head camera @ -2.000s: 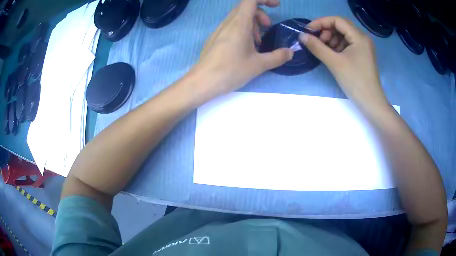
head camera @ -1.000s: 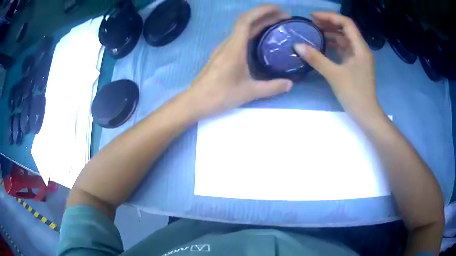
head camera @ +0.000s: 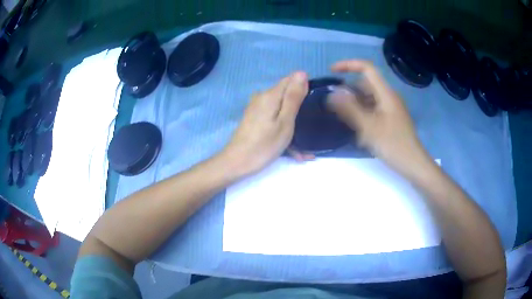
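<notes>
A round glossy black part [head camera: 322, 120] is tilted up just beyond a bright white sheet [head camera: 326, 207] on the pale blue mat [head camera: 256, 52]. My left hand [head camera: 268, 125] grips its left edge, thumb at the upper rim and fingertips showing under the lower edge. My right hand [head camera: 373, 111] is blurred at the part's right side, fingers apart and curled over its upper right face; whether it touches the part is unclear. No clear film can be made out on the part now.
Two black parts [head camera: 193, 58] lean at the mat's upper left, another [head camera: 135, 148] lies lower left. A row of black parts [head camera: 452, 63] overlaps at upper right. A stack of white sheets [head camera: 84, 140] and small black discs [head camera: 29, 122] are at far left, above a red object [head camera: 26, 230].
The film shine seen earlier on the part no longer shows. The part has been lifted and tilted in my left hand, and my right hand has moved off its face. The view has shifted upward.
</notes>
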